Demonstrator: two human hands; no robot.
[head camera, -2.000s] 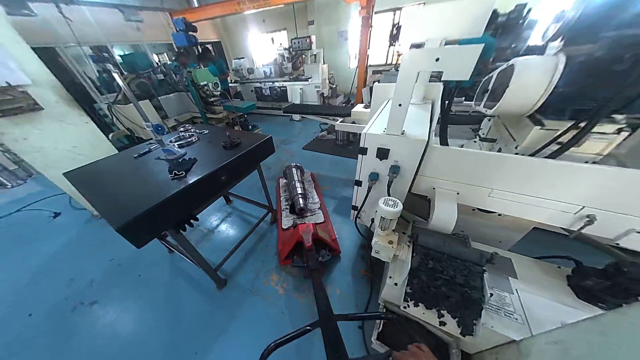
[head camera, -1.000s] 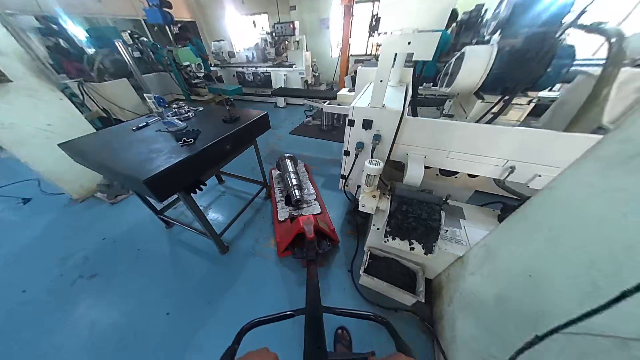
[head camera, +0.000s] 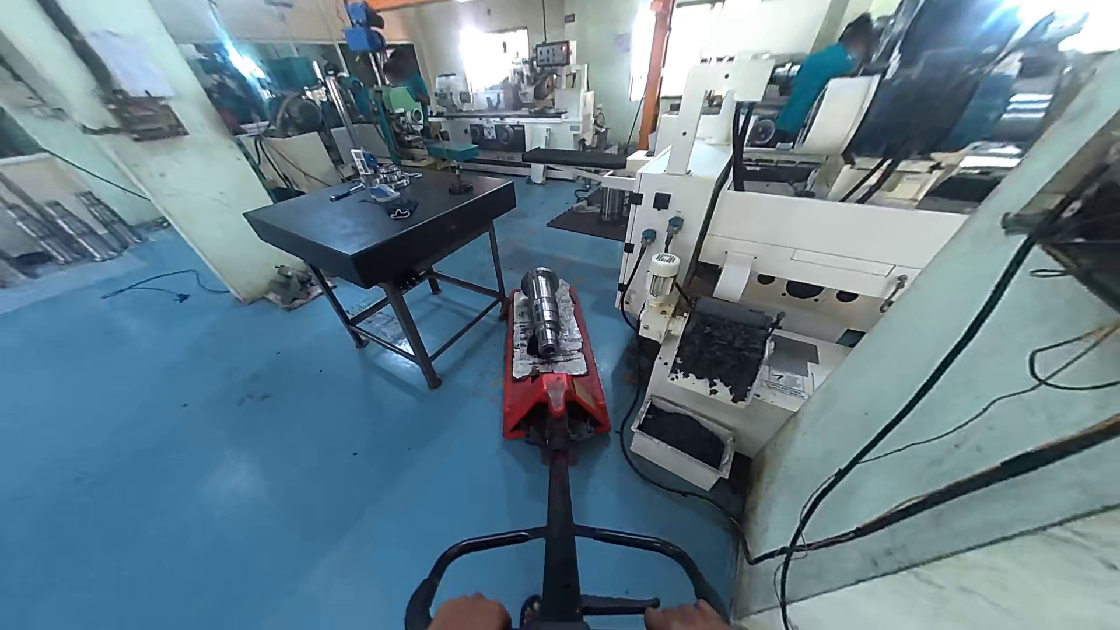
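At the bottom edge, my left hand (head camera: 471, 612) is closed on the left side of the black loop handle (head camera: 560, 534) of a red pallet jack (head camera: 556, 394). My right hand (head camera: 687, 616) is on the handle's right side; both hands are partly cut off by the frame. A stepped metal shaft or spindle (head camera: 544, 311) lies lengthwise on the forks, over a grey, stained sheet (head camera: 573, 354). The jack stands between a black-topped table and a white machine.
The black surface table (head camera: 376, 223) stands left, holding small tools. At right are a white machine (head camera: 831, 236), a bin of dark swarf (head camera: 682, 437), a pillar (head camera: 927, 455) with cables and a floor cable. A person (head camera: 814, 79) in teal is behind the machine.
Both hands are now on the handle; two seconds ago only one hand showed at the bottom edge. The white machine sits farther away, and the pillar has come into view at right.
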